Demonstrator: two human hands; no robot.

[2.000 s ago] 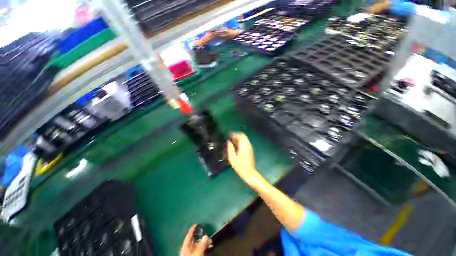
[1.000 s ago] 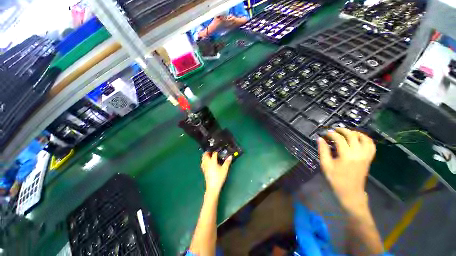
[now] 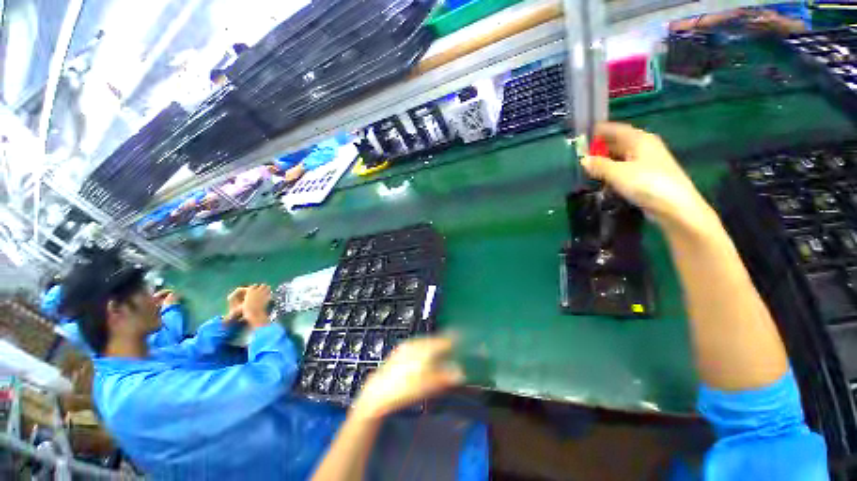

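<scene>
The black assembly fixture (image 3: 606, 287) lies on the green mat, with a yellow mark at its near right corner. My right hand (image 3: 644, 169) is closed around the red grip (image 3: 599, 147) of the clamp lever at the fixture's far end, beside the metal post. My left hand (image 3: 411, 374) is blurred at the near right edge of the left tray (image 3: 428, 246). Whether its fingers hold anything cannot be told. The left tray's pockets hold dark parts with shiny bits, and a white label is on its right edge.
A black supply tray (image 3: 816, 282) with filled pockets is cut off at the right edge. A person in a blue smock (image 3: 202, 385) sits at the left, hands beside the left tray. A metal post (image 3: 584, 75) rises behind the fixture. A red box (image 3: 631, 77) lies beyond.
The view has swung left. My right hand has moved from the supply tray to the red grip. My left hand has let go of the fixture and moved left to the left tray.
</scene>
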